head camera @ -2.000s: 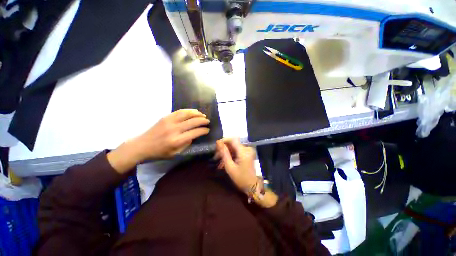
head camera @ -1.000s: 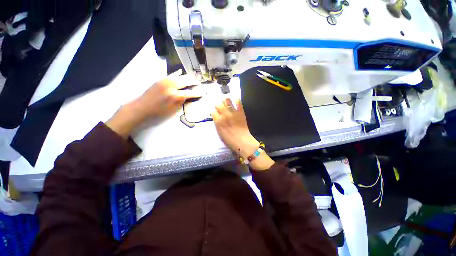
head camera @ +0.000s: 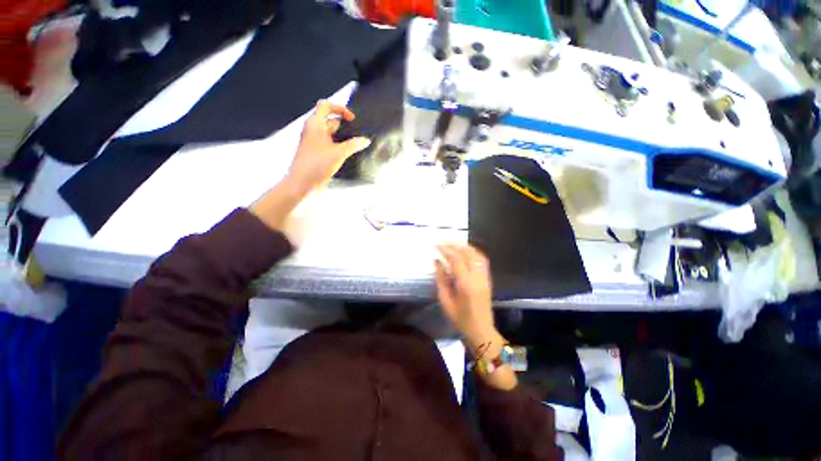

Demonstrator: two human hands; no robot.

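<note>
The white sewing machine (head camera: 576,144) stands across the table, its presser foot (head camera: 452,167) beside a lit spot. A black cloth piece (head camera: 383,99) lies behind and left of the needle. My left hand (head camera: 326,151) is at this cloth's left edge, thumb and fingers apart, with nothing visibly gripped. My right hand (head camera: 464,277) is near the table's front edge, left of a black panel (head camera: 522,243), fingers loosely bent and apart, with nothing seen in it. Yellow-green thread snips (head camera: 522,185) lie on that panel.
Large black cut pieces (head camera: 261,76) spread over the table's left and back. The ridged front edge (head camera: 360,283) runs before me. White pieces (head camera: 608,419) and a pale cord (head camera: 668,401) are below right. Another machine (head camera: 720,27) stands behind.
My left hand has moved from beside the needle to the back left and its fingers have spread. My right hand has drawn back towards the front edge. The camera view has shifted.
</note>
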